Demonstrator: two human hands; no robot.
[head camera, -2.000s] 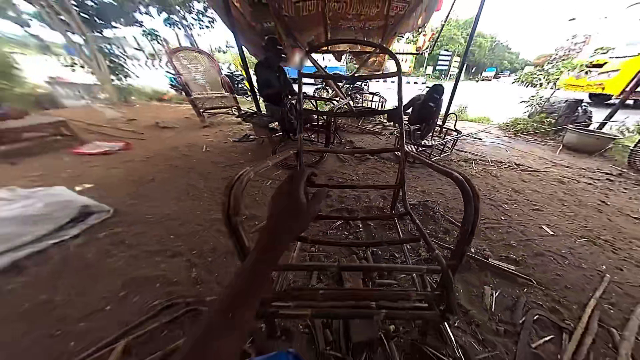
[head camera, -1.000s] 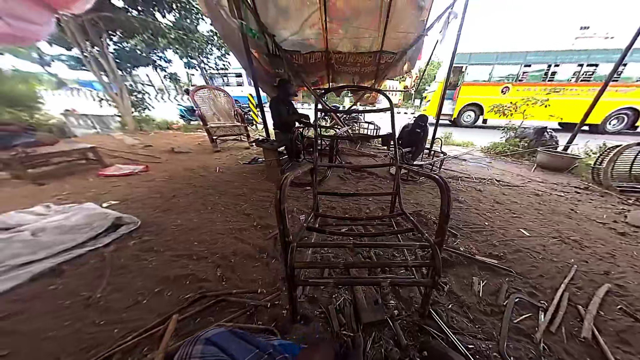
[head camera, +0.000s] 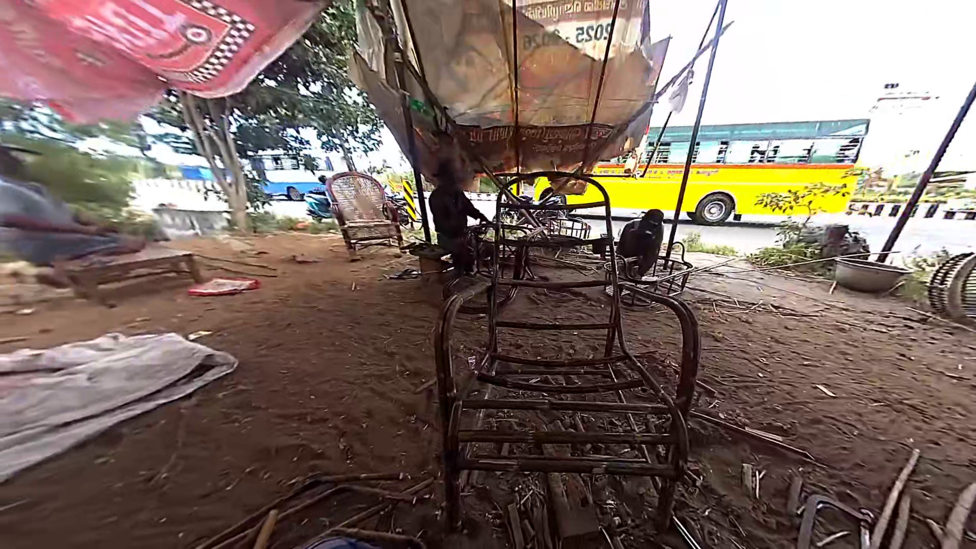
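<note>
Neither my left hand nor my right hand shows in the head view. Straight in front of me a cane chair frame (head camera: 564, 438) stands upright on the bare earth, with curved armrests, crossbars over the seat and a tall, open slatted back. Under its seat lie a wooden board (head camera: 570, 507) and scattered cane scraps. Bent cane lengths (head camera: 305, 499) lie on the ground left of the frame's front leg. A bit of blue cloth (head camera: 339, 543) shows at the bottom edge.
A whitish sheet (head camera: 99, 389) lies at left, near a low wooden bench (head camera: 133, 267) with a blurred person by it. Behind the frame are two people, a finished wicker chair (head camera: 362, 202) and poles under a tarpaulin (head camera: 534, 84). Cane offcuts and a metal frame-like tool (head camera: 827, 507) lie at lower right.
A hand and forearm reached over the chair frame two seconds ago; now they are out of view. The view has shifted, and the yellow bus stands farther left in it.
</note>
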